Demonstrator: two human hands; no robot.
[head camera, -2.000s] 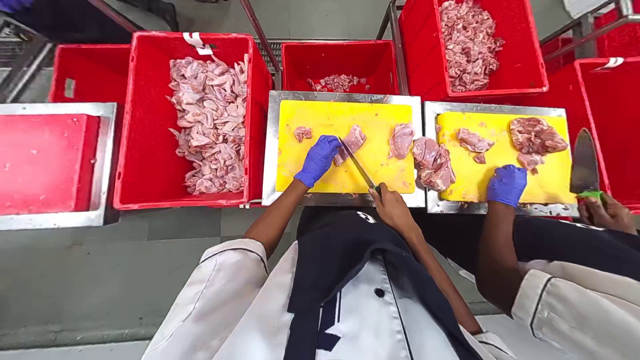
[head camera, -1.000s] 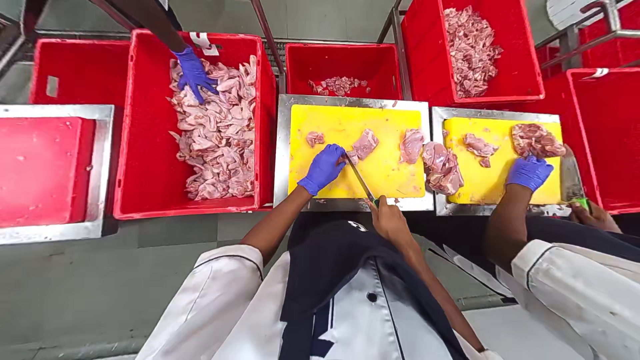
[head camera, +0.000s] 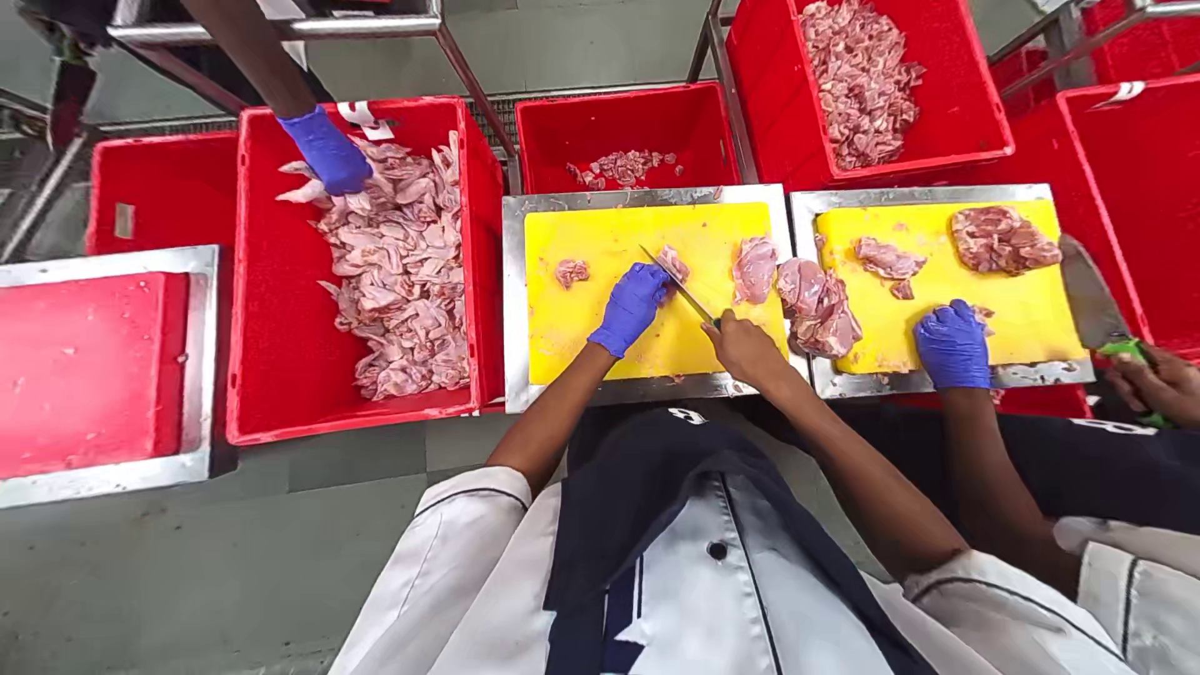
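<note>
On the yellow cutting board (head camera: 591, 352), my left hand (head camera: 633, 305), in a blue glove, presses at the lower left edge of a piece of raw meat (head camera: 673, 264); what its fingers grip is hidden. My bare right hand (head camera: 745, 349) holds a knife (head camera: 682, 287), its blade slanting up and left across that piece, close to the left fingertips. A small meat scrap (head camera: 571, 273) lies left of the left hand. Farther right on the board is a larger piece of raw meat (head camera: 755, 269). More raw meat (head camera: 817, 307) rests across the gap between the two metal trays.
At left, a co-worker's gloved hand (head camera: 328, 155) reaches into a red crate (head camera: 352, 427) of raw poultry pieces. At right, another co-worker's gloved hand (head camera: 952, 345) is on a second yellow board (head camera: 1031, 323), beside a large knife (head camera: 1092, 295). Behind stand a red crate with scraps (head camera: 623, 117) and metal rails.
At left, the co-worker's hand, absent two seconds ago, has moved within the poultry crate since one second ago. The right-hand co-worker's gloved hand has left the large meat piece. My hands stay at the board.
</note>
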